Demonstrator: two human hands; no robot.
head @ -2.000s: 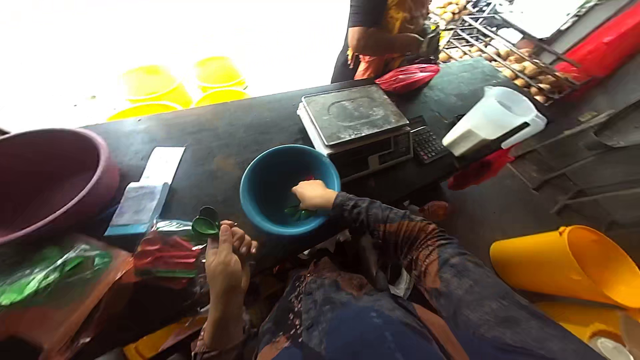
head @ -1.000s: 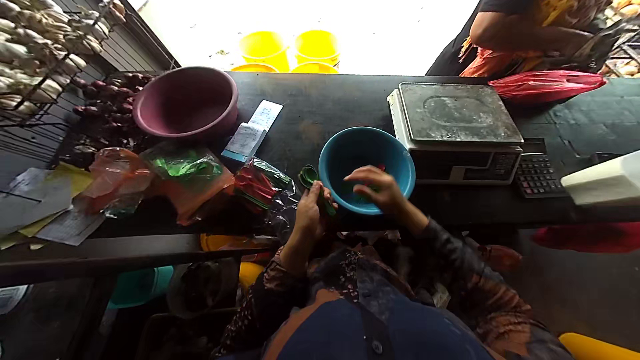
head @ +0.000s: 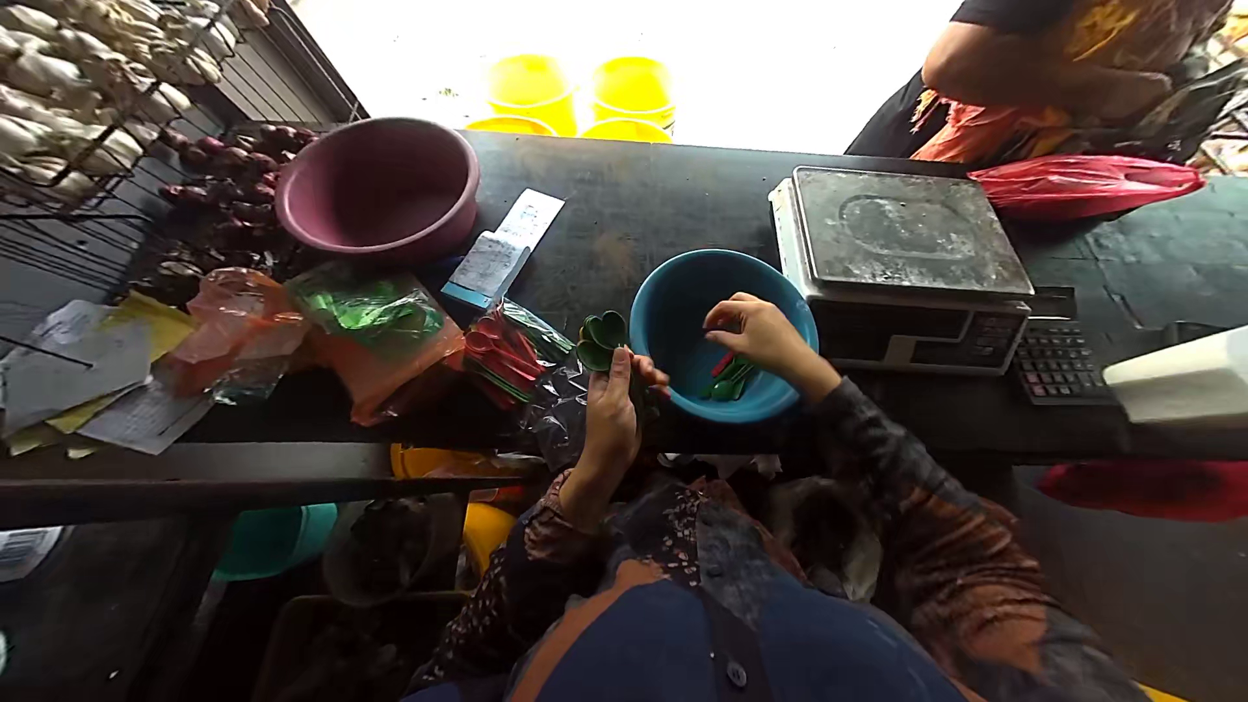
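My left hand [head: 616, 409] grips a bunch of green plastic spoons [head: 600, 338], their bowls fanned out above the thumb, just left of the blue plastic basin [head: 673, 380]. Over the right part of that basin is my right hand [head: 765, 336], its fingers curled and apart, with nothing visible between them. A few green spoons [head: 726, 387] and a red piece lie at the bottom of the basin. Red plastic spoons [head: 502, 351] and green ones in clear bags lie on the counter left of my left hand.
A weighing scale [head: 902, 229] stands right of the basin, beside a calculator [head: 1061, 361] and a white plastic container [head: 1185, 375]. A maroon basin [head: 380, 190], bags [head: 375, 322] and papers [head: 146, 414] are at left. Across the counter stands a person [head: 1033, 68] near a red bag [head: 1087, 185].
My right hand, down inside the blue basin two seconds ago, is now raised over its right part. My left hand keeps the green spoons. The view has swung.
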